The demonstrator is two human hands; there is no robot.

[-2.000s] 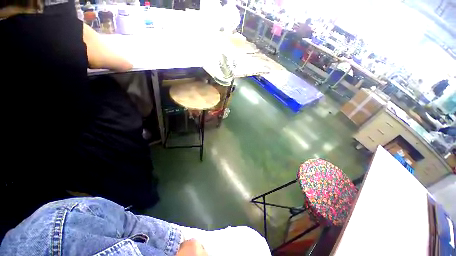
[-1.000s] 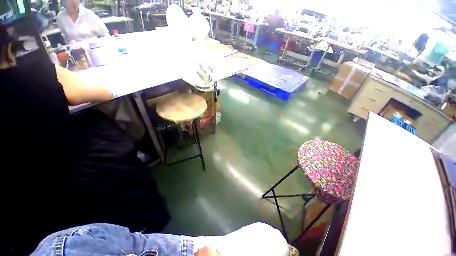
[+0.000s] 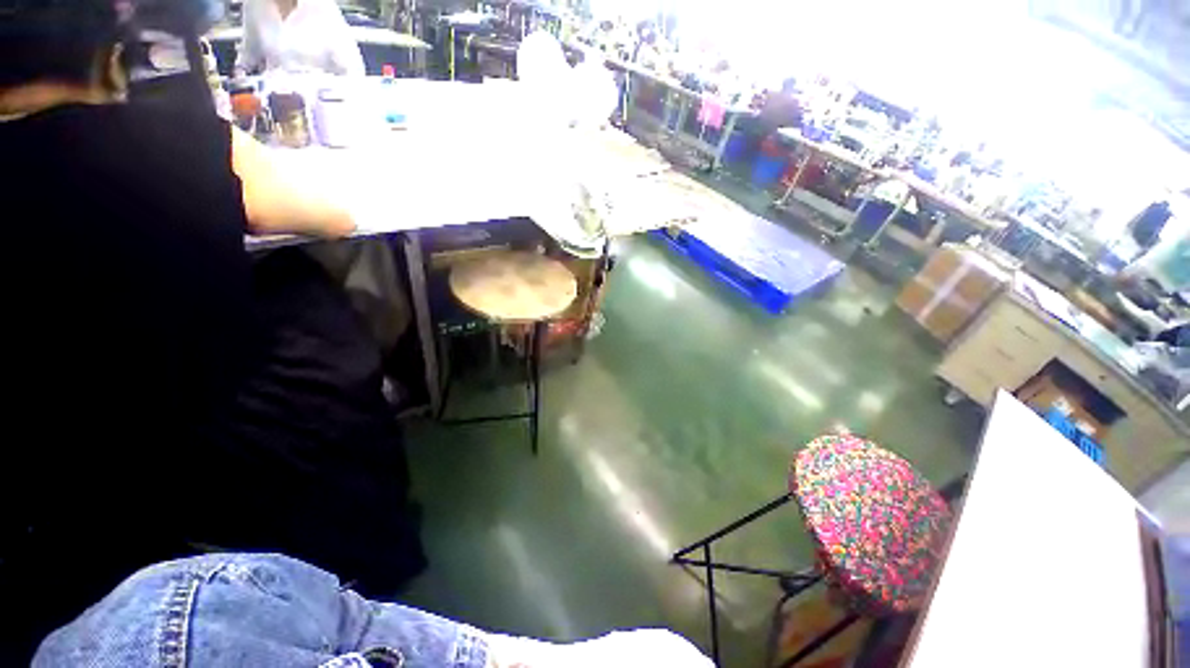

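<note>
A light blue denim sleeve with stitched seams lies across the bottom left, its cuff near the bottom edge. Pale trousers show beside the cuff, over my knee. No hand of mine is clearly visible; the left one is cut off below the cuff, and the right one is out of the picture. The near worktable has a white top and stands at the right. A padded stool with a red-pink floral cover and black legs stands beside it.
A person in black sits close at left, forearm on the far worktable. A person in white is across it. A wooden stool, blue pallet, cardboard box and cream cabinet stand beyond.
The view has swung and tilted between frames. The fingertips seen at the cuff earlier have dropped out of the bottom edge. The seated person in black stays at the left with a forearm on the table.
</note>
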